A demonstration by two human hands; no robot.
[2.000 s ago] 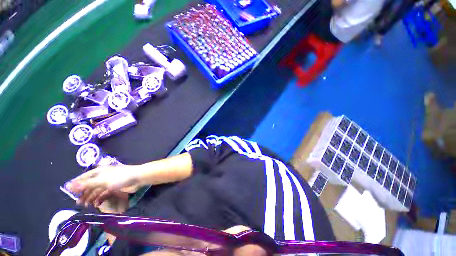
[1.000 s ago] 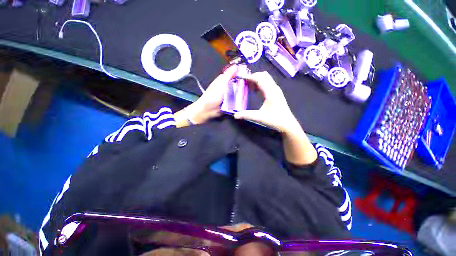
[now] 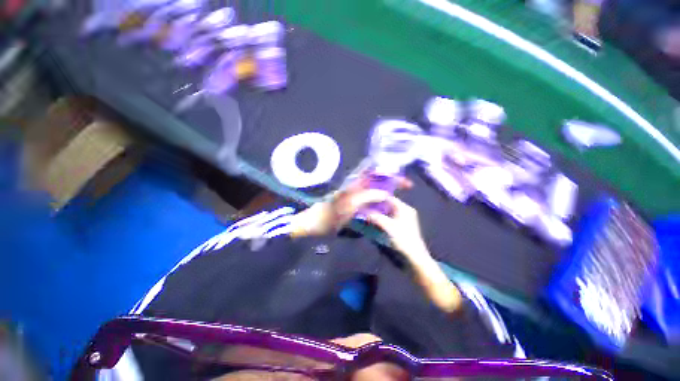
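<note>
The frame is blurred. My left hand (image 3: pixel 332 212) and my right hand (image 3: pixel 397 221) are close together at the bench edge. Both hold a small purple-lilac piece (image 3: pixel 379 186), which looks like the handheld fan unit; its details are smeared and partly covered by my fingers. The white tape roll (image 3: pixel 283 160) lies flat on the black mat, to the left of my hands. A pile of pale lilac fan units (image 3: pixel 477 160) lies just beyond and to the right of my hands.
More lilac units with orange patches (image 3: pixel 272 63) stand in a row at the upper left. A blue bin of cells (image 3: pixel 570 283) is at the right, with another blue bin beside it. The green conveyor (image 3: pixel 388 37) runs behind. A white cable lies left of the roll.
The view has turned, bringing the left row of units into sight. Both hands still hold the piece, now closer together around it. Earlier, one bare forearm reached in beside the pile.
</note>
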